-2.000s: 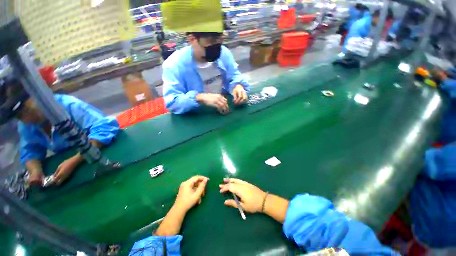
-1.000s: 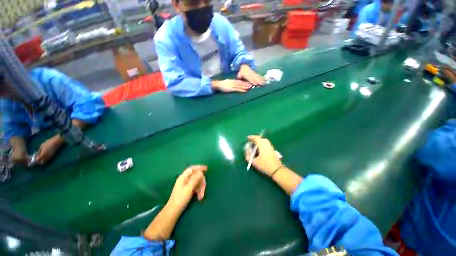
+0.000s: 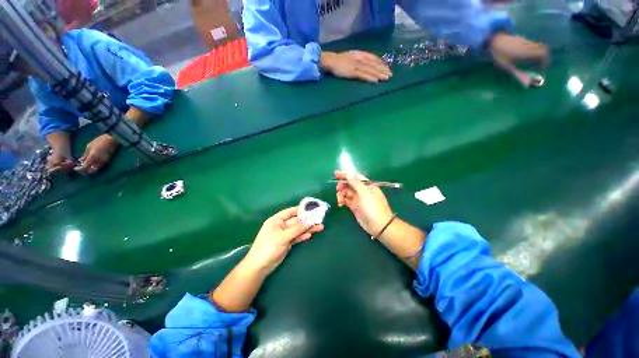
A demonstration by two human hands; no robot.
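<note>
My left hand [image 3: 280,236] holds a small unit [image 3: 312,210] with a silver-white rim and a dark centre, gripped at its lower left edge. My right hand [image 3: 364,201] is just to the right of the unit, apart from it, and holds thin silver tweezers [image 3: 382,184] that lie roughly level across the fingers. A second silver and dark unit [image 3: 172,189] lies on the green belt to the left. A white paper slip [image 3: 429,195] lies on the belt right of my right hand.
A white desk fan [image 3: 73,335] is at the lower left. Grey metal posts [image 3: 98,105] stand at the left. A metal parts pile [image 3: 24,183] lies by the left worker. The worker opposite reaches a hand [image 3: 518,52] to a unit [image 3: 536,81] at the upper right.
My left hand was empty and now holds a unit. My right hand first reached forward to the right, then drew back left. The opposite worker's arm has stretched out over the belt.
</note>
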